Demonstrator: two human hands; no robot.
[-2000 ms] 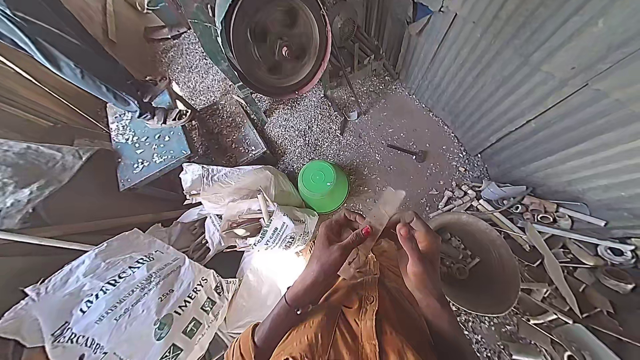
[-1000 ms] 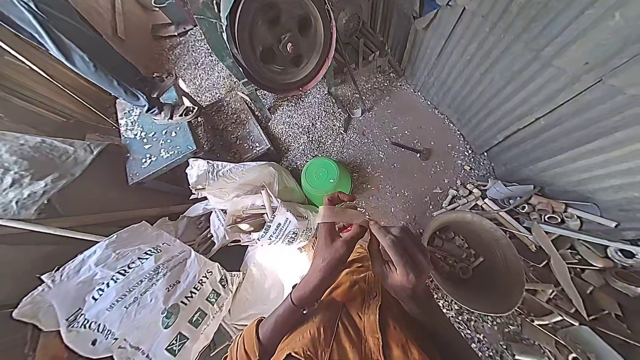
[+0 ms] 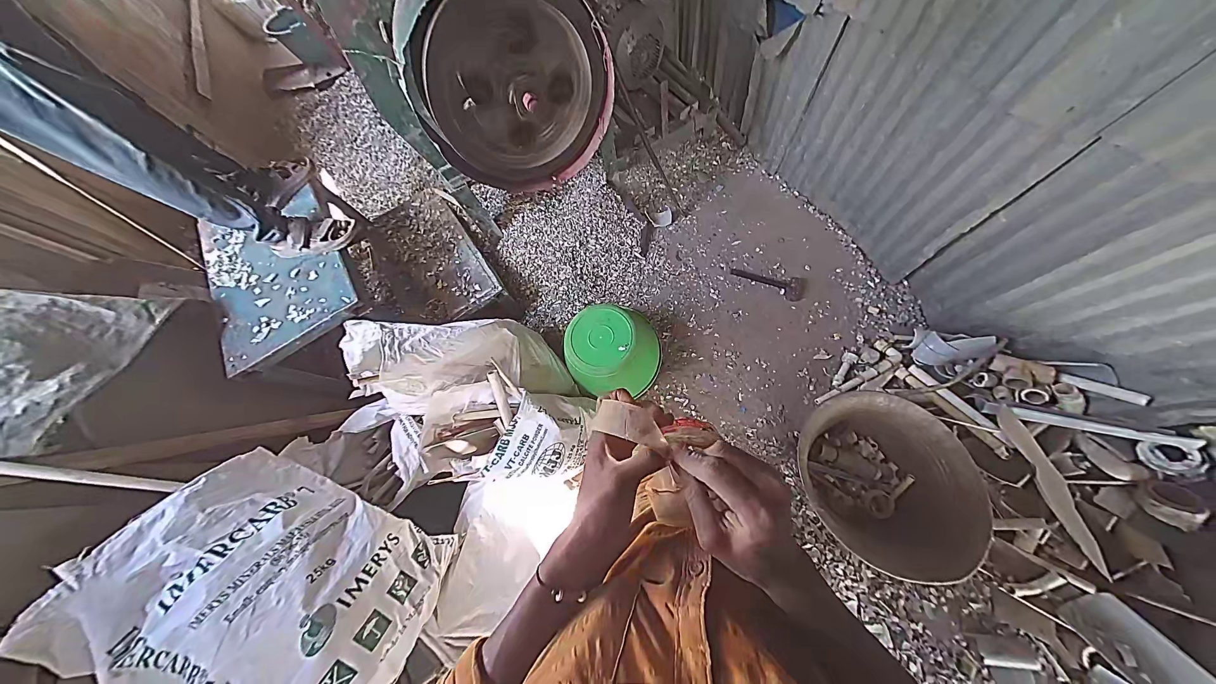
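My left hand (image 3: 622,456), with a bracelet at its wrist, grips a flat pale strip (image 3: 627,425) that curves over its fingers; the material cannot be told. My right hand (image 3: 736,489) meets it in front of my orange shirt, its fingers closed around a small red and tan piece (image 3: 689,432). Another pale flat piece (image 3: 670,503) shows below, between the two hands. What the fingertips cover is hidden. Just beyond my hands lies an upturned green plastic bucket (image 3: 608,347).
A spinning wheel (image 3: 513,90) stands ahead. A hammer (image 3: 771,282) lies on the chip-strewn floor. At right are a basin (image 3: 893,484) of offcuts and a scrap heap beside a corrugated metal wall (image 3: 997,190). White sacks (image 3: 285,570) lie left; a person's sandalled feet (image 3: 309,228) rest on a blue box (image 3: 275,294).
The pale strip has turned from steeply slanted to nearly level. My hands have drawn together, and a red and tan piece now shows at my right fingers.
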